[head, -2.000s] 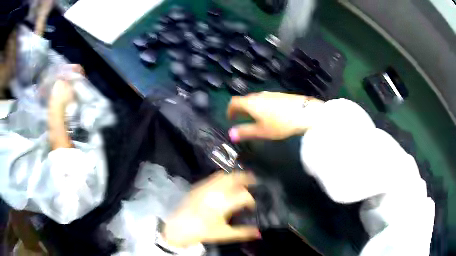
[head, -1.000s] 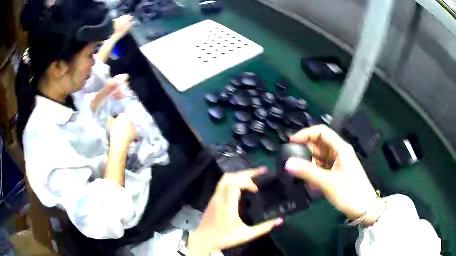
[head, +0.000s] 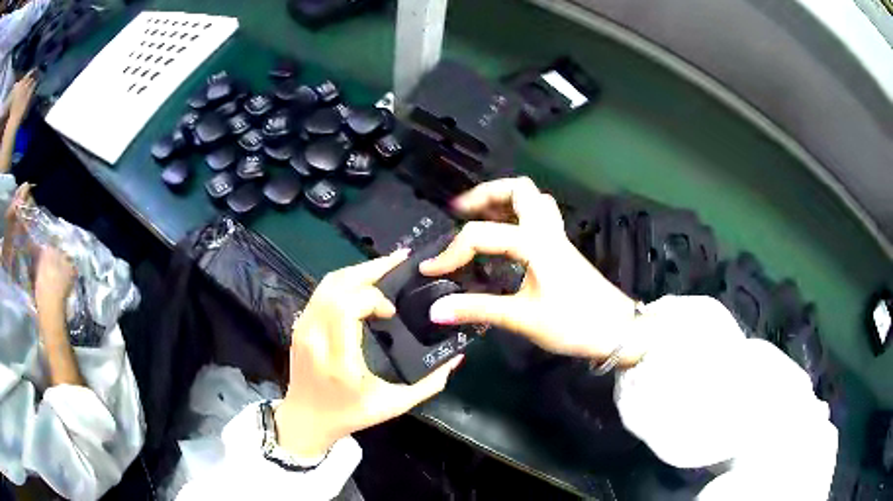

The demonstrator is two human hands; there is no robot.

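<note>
My left hand (head: 338, 362) holds a flat black insert tray (head: 399, 344) by its edges, with small white icons along its near edge. My right hand (head: 519, 279) has its thumb and fingers on a black rounded device (head: 427, 305) at the cut-out of this insert. Whether the device is fully seated cannot be told. A loose cluster of black devices (head: 278, 157), some with white printed labels, lies on the green bench top beyond my left hand.
Black inserts (head: 468, 103) are stacked by the metal post (head: 419, 39). More inserts (head: 676, 250) are piled at right. An open black box base (head: 560, 90) is behind. A white perforated tray (head: 132, 83), black plastic (head: 250, 269) and a neighbour's arm (head: 59, 318) are at left.
The view has turned right. The device in my right hand has moved from above the insert down to its cut-out. My left hand still holds the insert.
</note>
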